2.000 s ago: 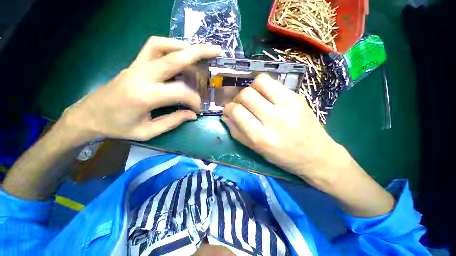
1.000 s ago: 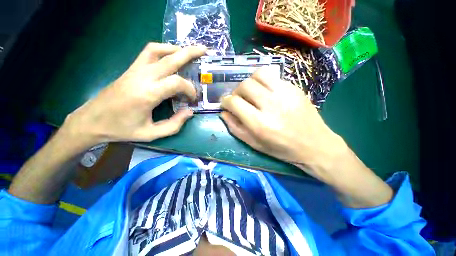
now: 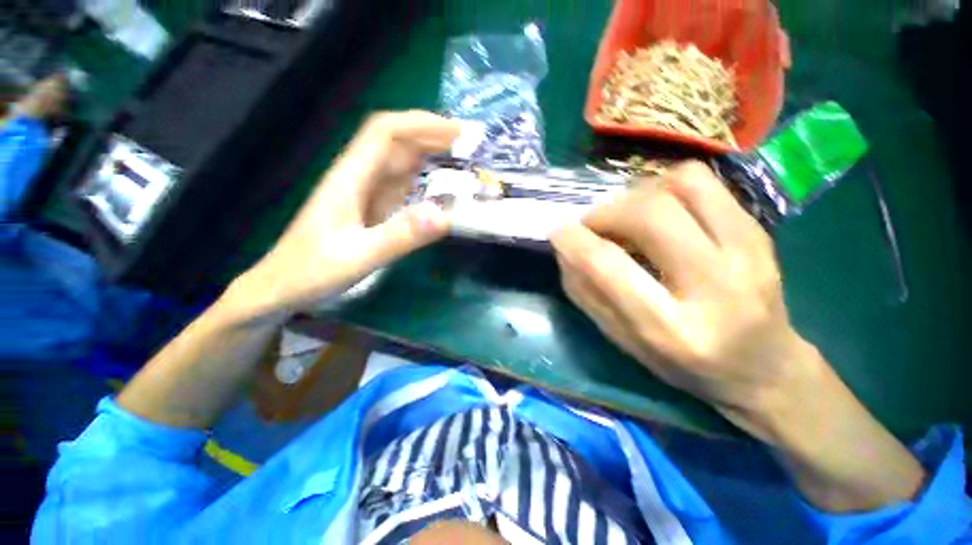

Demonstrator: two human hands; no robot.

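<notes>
A silver phone frame (image 3: 512,218) is held above the bench edge, tilted and blurred, with a small orange patch near its left end. My left hand (image 3: 357,213) grips its left end between thumb and fingers. My right hand (image 3: 682,282) holds its right end with curled fingers, which hide that end. Whether a small part is pinched in the right fingers cannot be told. Gold slivers (image 3: 671,91) fill the orange-red bin (image 3: 759,80) beyond the hands. A clear bag (image 3: 492,80) with dark slivers lies behind the phone frame.
A black tray (image 3: 203,96) stands at the left, with a silver phone frame (image 3: 130,190) in it. A green-ended packet (image 3: 815,152) and a thin tool (image 3: 888,236) lie at the right. Another person's hand (image 3: 45,98) and blue sleeve show at the far left.
The view has swung left, bringing the tray and another person into sight. The phone frame has been tilted so its inside shows less. Both hands still hold it.
</notes>
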